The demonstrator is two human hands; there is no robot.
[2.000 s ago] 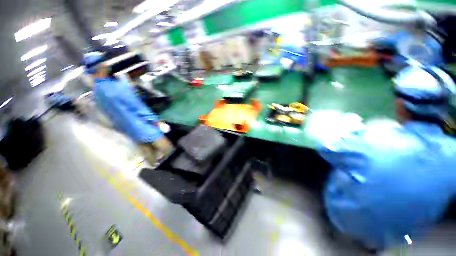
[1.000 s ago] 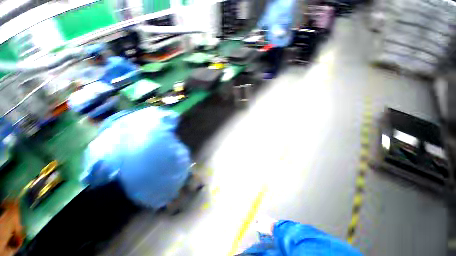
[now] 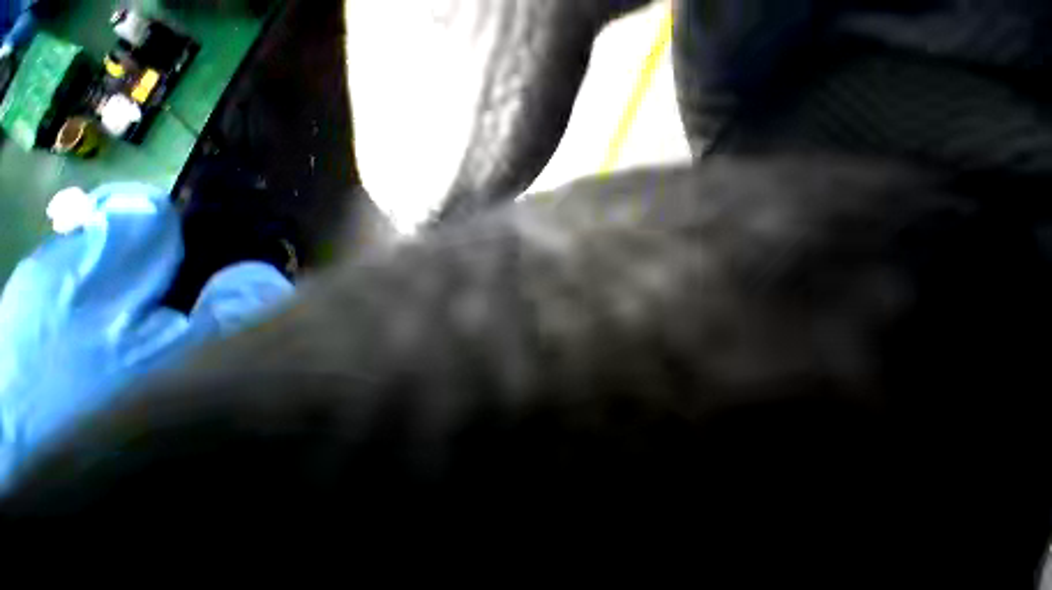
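Observation:
A very large dark, blurred mass (image 3: 646,311) lies close to the camera and covers the lower and right part of the view. I cannot tell what it is. A dark grey, rough-looking shape (image 3: 536,92) hangs down at the top centre, beside a glaring white area (image 3: 410,104) that may be overexposed floor. At the upper right is a dark surface with a fine pattern (image 3: 865,81). I cannot make out my left hand or my right hand in the frame.
A person in blue clothing (image 3: 92,311) is at the left beside a green bench (image 3: 237,35). On the bench are a green block (image 3: 44,90) and a black holder with yellow and white items (image 3: 138,87). A yellow floor line (image 3: 640,87) shows at the top.
The view has swung from the aisle and long bench to a close view. The dark mass now fills most of it. The blue sleeve at the bottom edge is gone from view.

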